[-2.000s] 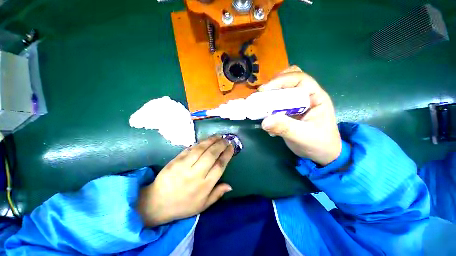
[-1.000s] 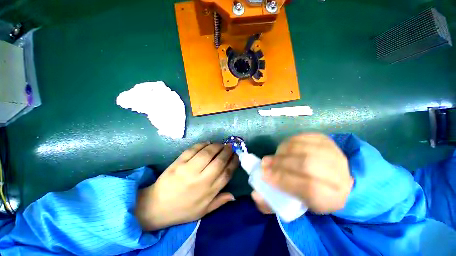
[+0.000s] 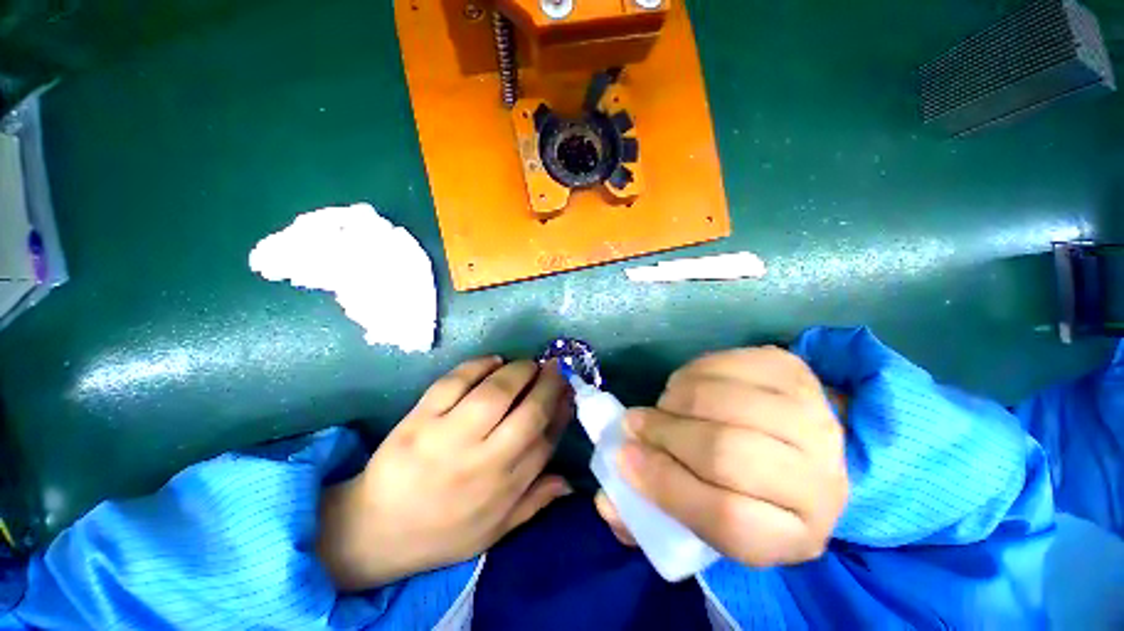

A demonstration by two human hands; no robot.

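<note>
A small dark round workpiece [image 3: 584, 359] with silver spots lies on the green bench in front of the orange press base. My left hand [image 3: 459, 462] lies flat, its fingertips touching the left side of the workpiece and partly covering it. My right hand [image 3: 740, 450] is closed around a white glue bottle [image 3: 643, 512], tilted with its blue tip down at the workpiece. Whether liquid comes out cannot be seen.
The orange press base [image 3: 672, 203] with its black toothed nest [image 3: 581, 150] stands behind. A crumpled white wipe [image 3: 358, 265] lies left of it. A pale flat strip [image 3: 698, 268] lies before it. A grey perforated block [image 3: 1017, 72] is at the right rear, a box [image 3: 17, 228] far left.
Over two seconds my right hand has brought the bottle from the press base's front edge down to the workpiece. The strip has come into view. My left hand stays at the workpiece.
</note>
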